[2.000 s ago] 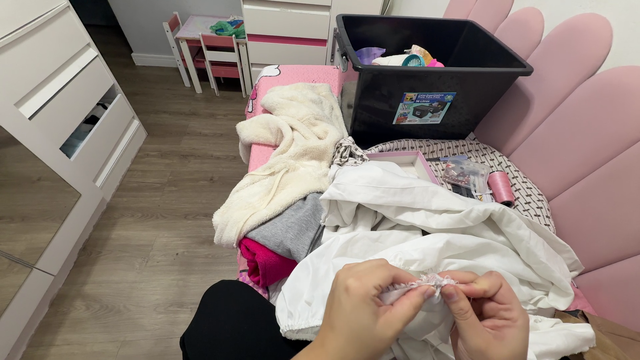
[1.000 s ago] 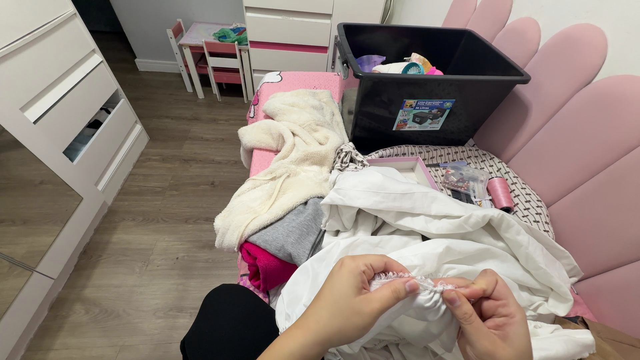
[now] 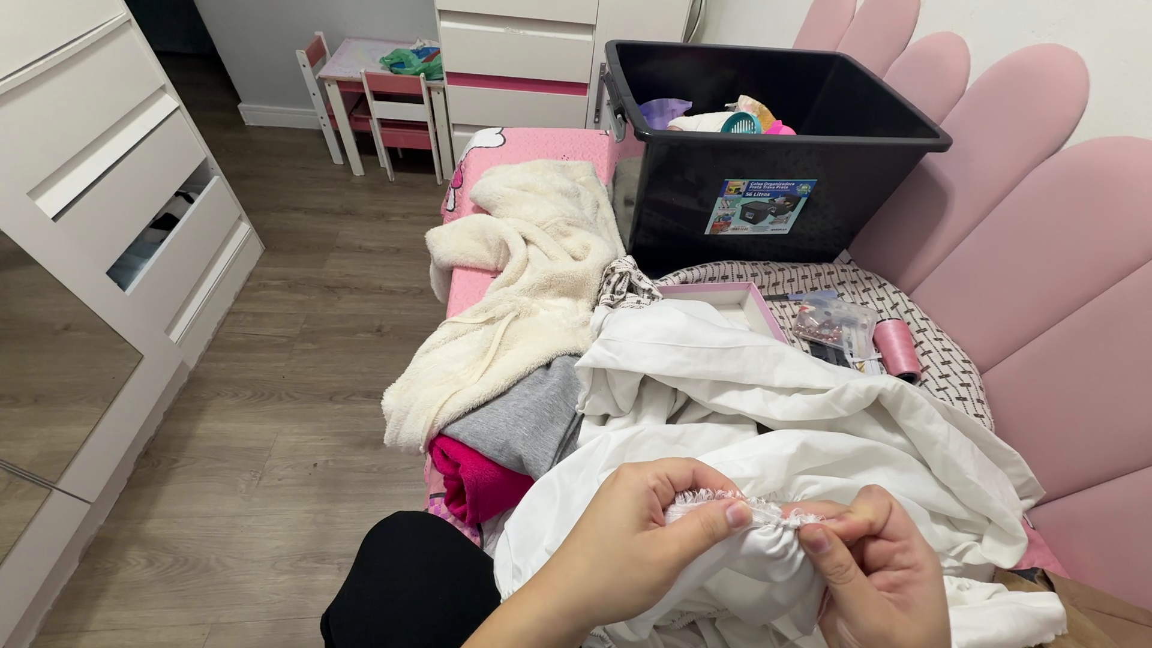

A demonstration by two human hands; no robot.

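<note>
White fabric (image 3: 711,369) lies in loose folds over the bed in front of me. My left hand (image 3: 643,540) pinches its frayed, gathered edge (image 3: 756,511) between thumb and fingers. Close by on the right, my right hand (image 3: 868,558) grips the same edge where the cloth bunches into small puckers. Below the hands the gathered cloth hangs down in folds. Beyond the fabric, a spool of pink thread (image 3: 897,349) lies beside a clear plastic bag (image 3: 835,324) of small items and a shallow pink-edged box (image 3: 760,306). No needle can be made out.
A black plastic bin (image 3: 774,171) with assorted items stands at the back. Left of the fabric lie a cream fleece garment (image 3: 531,270), grey cloth (image 3: 531,414) and a magenta cloth (image 3: 477,481). A pink padded headboard (image 3: 1035,297) borders the right. White drawers (image 3: 135,180) stand at left.
My hands were close together on the edge two seconds ago; they are now further apart, with more of the frayed, gathered edge showing between them.
</note>
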